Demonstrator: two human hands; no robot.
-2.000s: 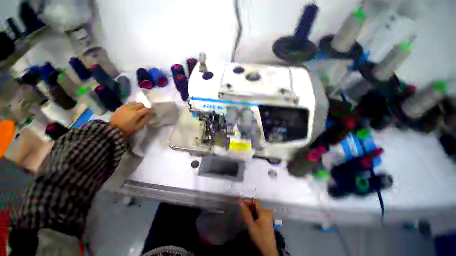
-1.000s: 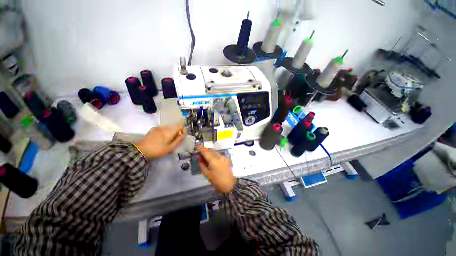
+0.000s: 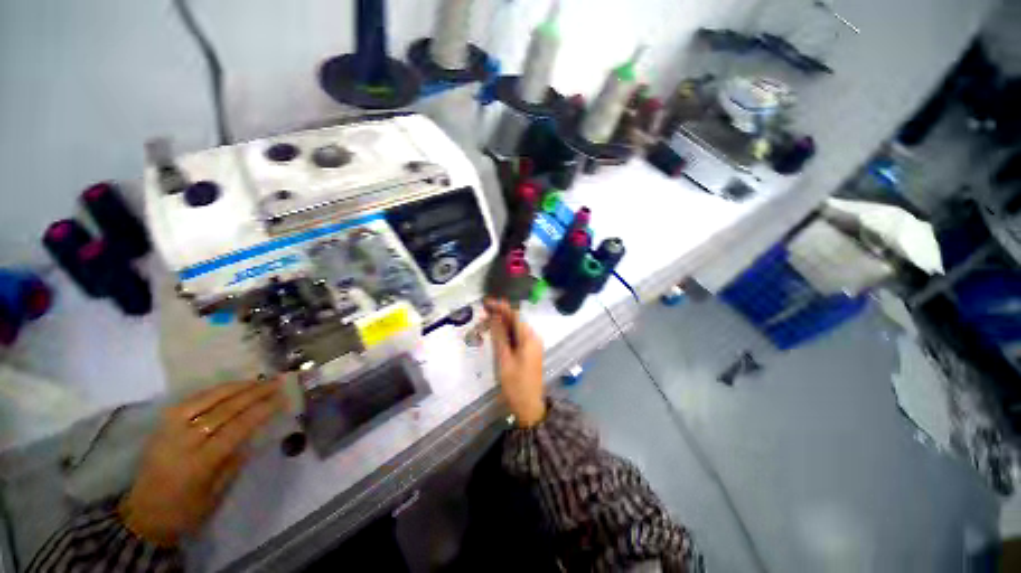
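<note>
The white overlock machine (image 3: 325, 224), with a blue stripe and a yellow label, stands in front of me at the left. My left hand (image 3: 204, 453) lies palm down, fingers extended, on a light grey fabric piece (image 3: 106, 465); its fingertips are just below the presser foot and needle area (image 3: 293, 319). The fabric's edge under the fingers is blurred. My right hand (image 3: 517, 360) is at the table edge right of the machine, fingers curled around a small dark tool that looks like thread snips (image 3: 512, 321), mostly hidden by the fingers.
Thread cones (image 3: 577, 269) stand close right of the machine, with tall cones behind. Dark spools (image 3: 95, 252) stand behind at the left. Another machine (image 3: 717, 151) is on the table's far right. A blue crate (image 3: 789, 297) holding light cloth is on the floor. A cable crosses the floor.
The view has turned right and moved closer to the machine. My right hand has moved from the needle area to the machine's right side. My left hand has flattened on the fabric.
</note>
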